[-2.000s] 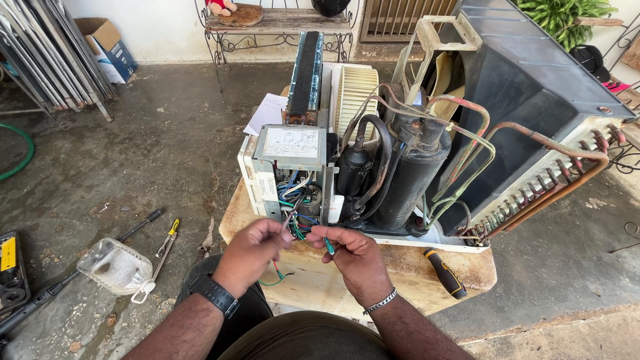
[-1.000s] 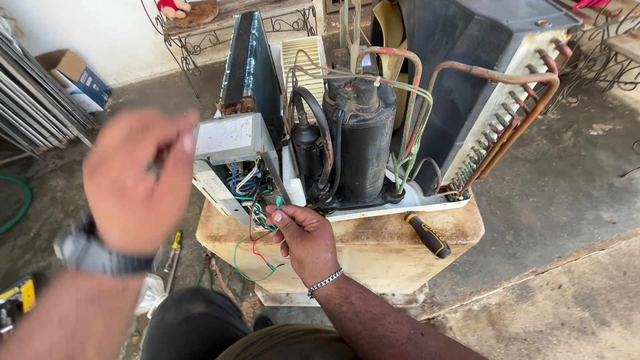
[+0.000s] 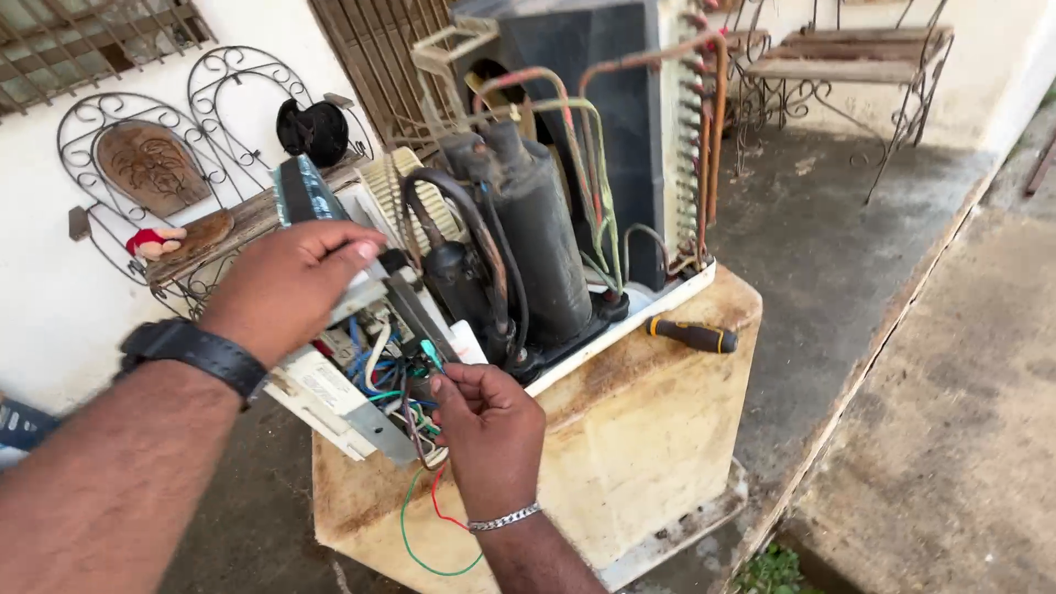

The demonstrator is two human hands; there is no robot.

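A window air conditioner with its cover off stands on a worn cream-coloured stand (image 3: 643, 462). My left hand (image 3: 289, 285), with a black watch at the wrist, is over the metal control box; its fingertips are bent together near the box's top edge, and whether they grip anything is unclear. My right hand (image 3: 487, 412) pinches a wire with a green connector (image 3: 431, 355) beside the bundle of wires (image 3: 375, 355). The black compressor (image 3: 536, 239) and a smaller black accumulator (image 3: 458, 285) are just beyond. Red and green wires (image 3: 404, 528) hang below the right hand.
A black-and-yellow screwdriver (image 3: 693, 335) lies on the stand's right side. Copper pipes (image 3: 714, 140) and the dark fan housing (image 3: 582, 107) rise behind. A wrought-iron bench (image 3: 239, 231) with a small plush toy (image 3: 155, 242) is at back left, another bench (image 3: 850, 66) at back right.
My left hand, raised and blurred at the left a second ago, is now over the control box. My right hand keeps hold of the green-connector wire. The view has swung up and right.
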